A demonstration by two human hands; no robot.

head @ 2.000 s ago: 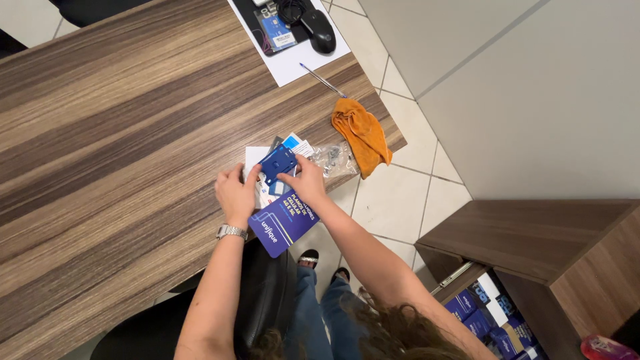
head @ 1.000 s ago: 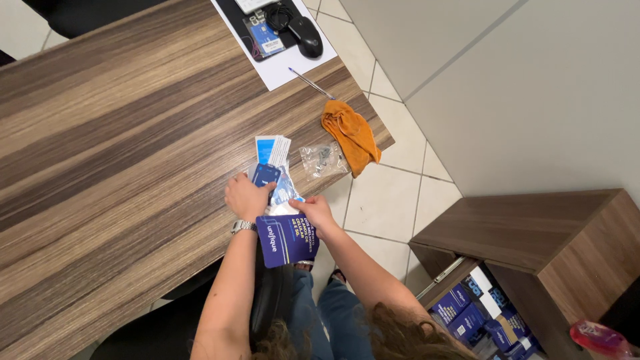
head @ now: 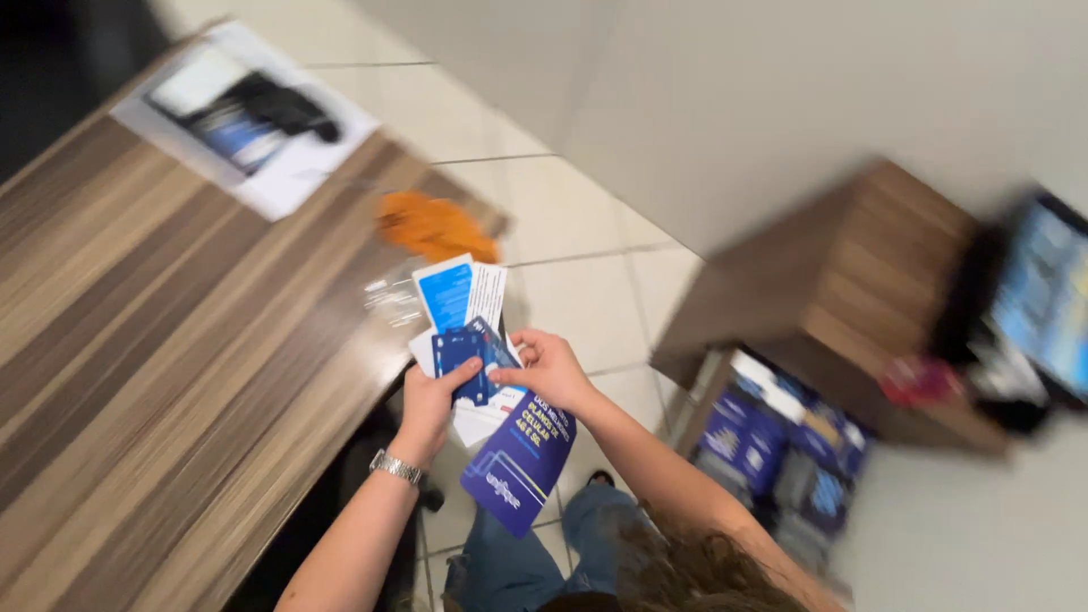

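Observation:
My left hand [head: 433, 399] grips a dark blue plastic card [head: 459, 365] along with papers behind it, thumb on top. My right hand [head: 548, 370] pinches a second blue card [head: 495, 353] that overlaps the first. A blue-and-white printed card [head: 446, 293] and a white leaflet with small print [head: 486, 293] fan out above them. Below, a purple printed leaflet [head: 523, 463] hangs under my right hand. The bundle is held past the desk's edge; whether the leaflet is gripped directly is hidden by my fingers.
An orange cloth [head: 433, 225] and a clear plastic bag [head: 395, 293] lie on the wooden desk [head: 170, 340]. A white sheet [head: 285, 191] with blurred black items is at the desk's far corner. At right stand a wooden cabinet [head: 765, 263] and an open drawer of purple packets [head: 748, 438].
The cards and papers have moved off the desk with both hands, and my right hand now pinches a blue card beside the other. The view has swung to the right.

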